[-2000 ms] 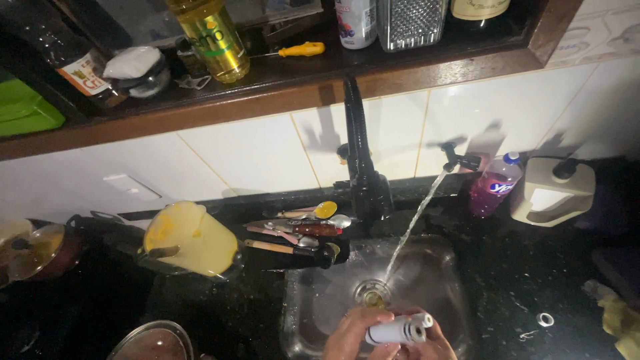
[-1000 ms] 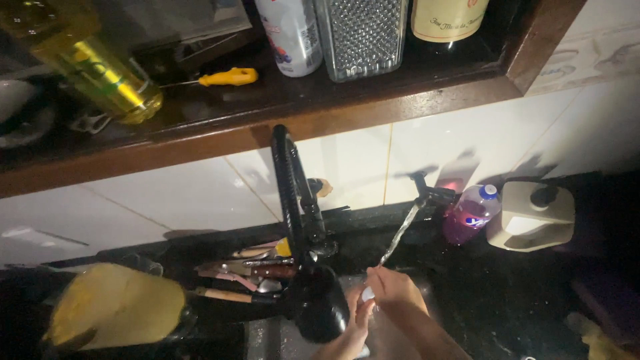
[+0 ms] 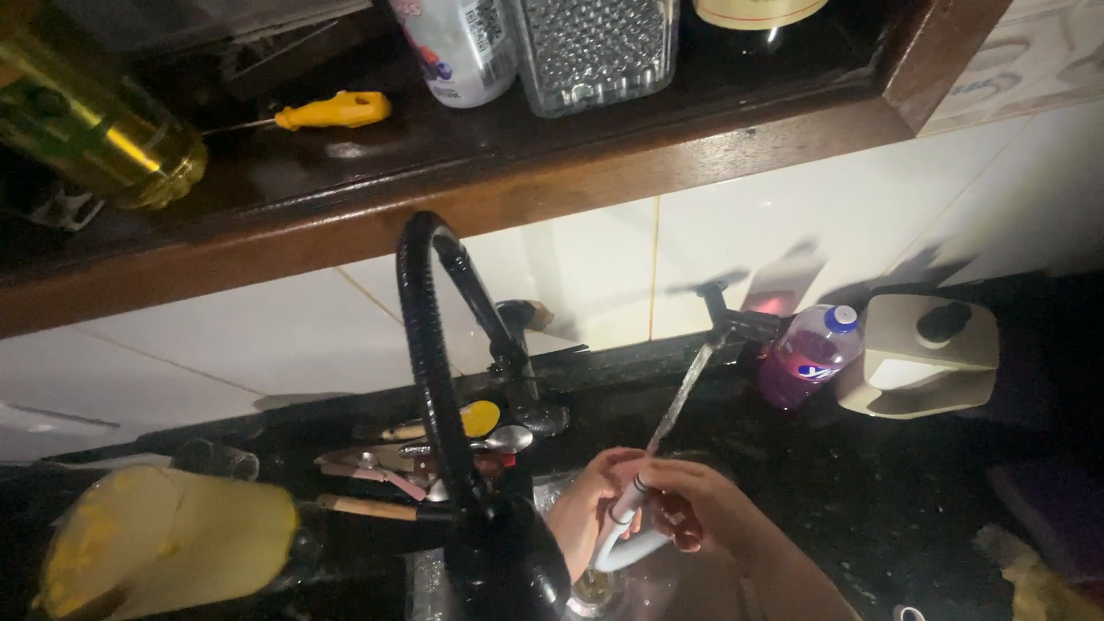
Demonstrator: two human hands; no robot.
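Over a metal sink (image 3: 427, 573), my left hand (image 3: 586, 509) and my right hand (image 3: 690, 500) close around a white and grey plastic part (image 3: 630, 504) with dark rings near its end. A curved, pale tube-like section hangs below the fingers. Water (image 3: 686, 392) pours from a black wall tap (image 3: 720, 319) onto the hands. A black flexible-neck faucet (image 3: 431, 362) rises in front, left of the hands, and its head covers part of the sink. The sink drain (image 3: 595, 588) shows beneath the part.
Spoons and knives (image 3: 405, 466) lie left of the faucet, beside a yellow-stained container (image 3: 172, 539). A purple detergent bottle (image 3: 806, 358) and a beige jug (image 3: 927, 358) stand on the right. Above, a wooden shelf (image 3: 604, 177) holds a yellow-handled screwdriver (image 3: 336, 110), an oil bottle (image 3: 103, 112) and a glass jar (image 3: 595, 52).
Both hands have risen from low over the drain to beneath the tap's stream, with the white part between them. The view has shifted closer to the shelf and faucet.
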